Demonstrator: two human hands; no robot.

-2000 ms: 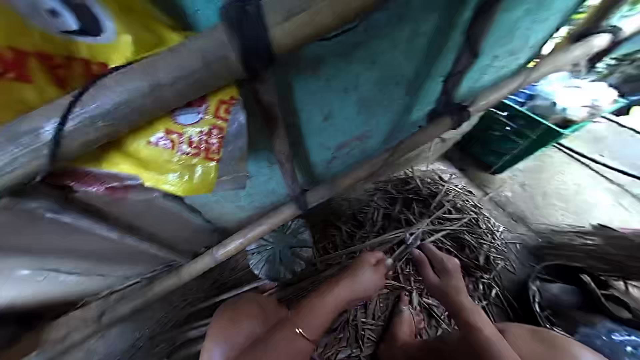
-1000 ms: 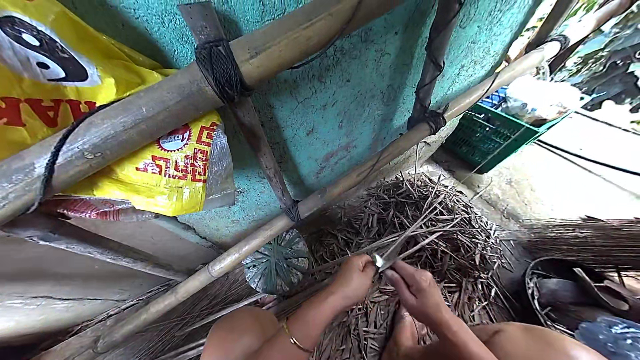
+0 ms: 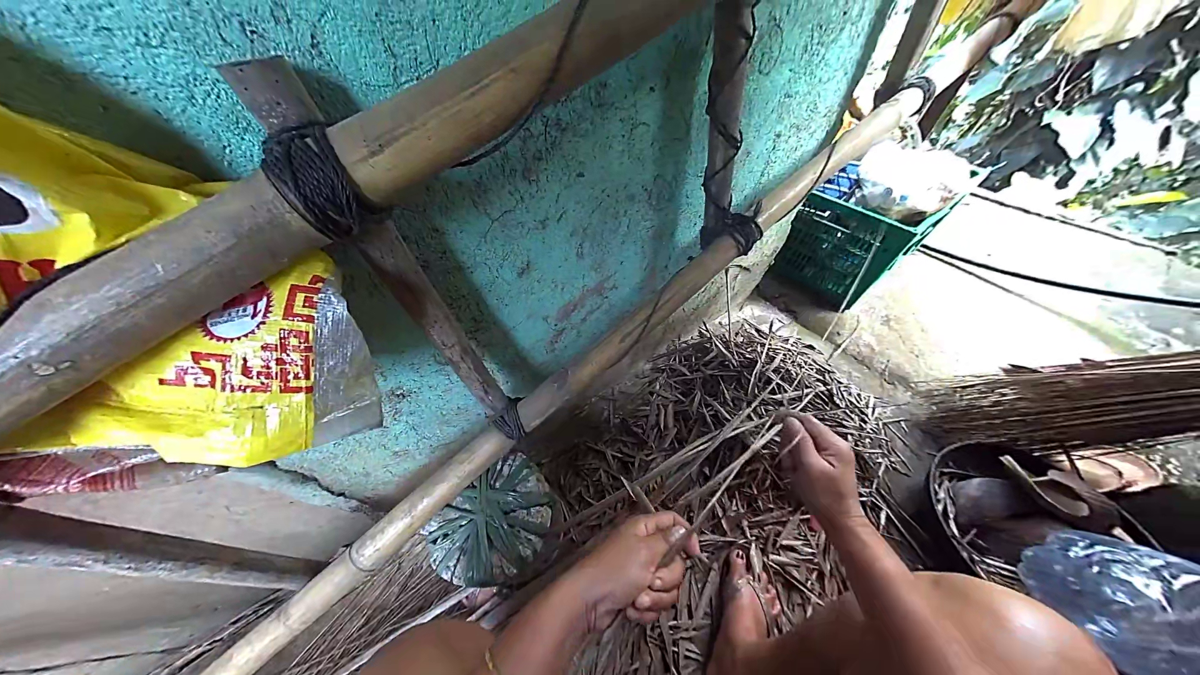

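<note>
My left hand (image 3: 642,567) is closed around the lower part of some thin dry plant stalks (image 3: 717,487), low in the middle of the head view. The stalks rise to the upper right from the fist. Up and to the right, my right hand (image 3: 820,464) has its thumb and fingers together beside the stalks' upper ends; whether it pinches one is unclear. Under both hands lies a heap of dry brown leaf and stalk scraps (image 3: 750,375). My bare foot (image 3: 745,605) rests on the scraps between the hands.
Bamboo rails (image 3: 609,361) tied with black cord run along a turquoise wall (image 3: 562,234). A yellow printed sack (image 3: 225,375) hangs left. A green plastic crate (image 3: 853,253) stands behind; a bundle of thin sticks (image 3: 1069,398), a basket (image 3: 947,506) and clear plastic (image 3: 1116,591) are at right.
My hands, close together one second ago, are now apart, the right one farther up and to the right. The shiny piece seen between them then no longer shows clearly.
</note>
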